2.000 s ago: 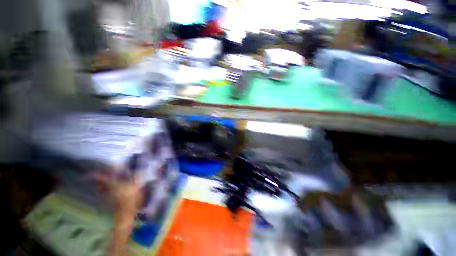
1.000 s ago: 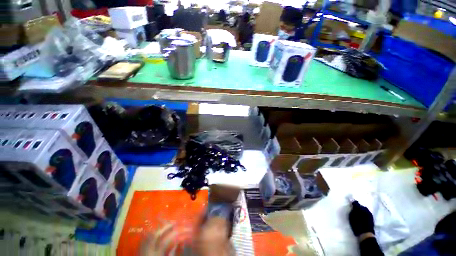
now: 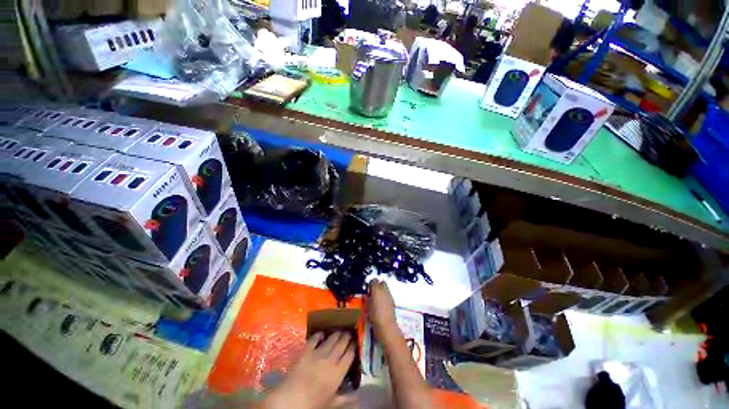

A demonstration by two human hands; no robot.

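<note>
An open retail box (image 3: pixel 334 320) with a brown inside stands on the orange printed cardboard (image 3: pixel 260 335). My left hand (image 3: pixel 324 363) is on this box, its fingers bent over and into the open end; the box's contents are hidden. My right hand (image 3: pixel 381 303) is just right of the box, with its fingertips at the near edge of the tangled black accessory pile (image 3: pixel 364 254). Whether the fingertips hold an accessory cannot be told.
Closed white boxes (image 3: pixel 152 200) are stacked at left. Open filled boxes (image 3: pixel 487 326) stand at right, before a row of open boxes (image 3: pixel 559 268). A green-topped shelf (image 3: pixel 448 120) crosses above. A neighbour's black-gloved hand (image 3: pixel 605 393) is at lower right.
The view has turned, bringing the left stack further in. My right hand has moved forward to the black pile. My left hand now shows clearly on the open box.
</note>
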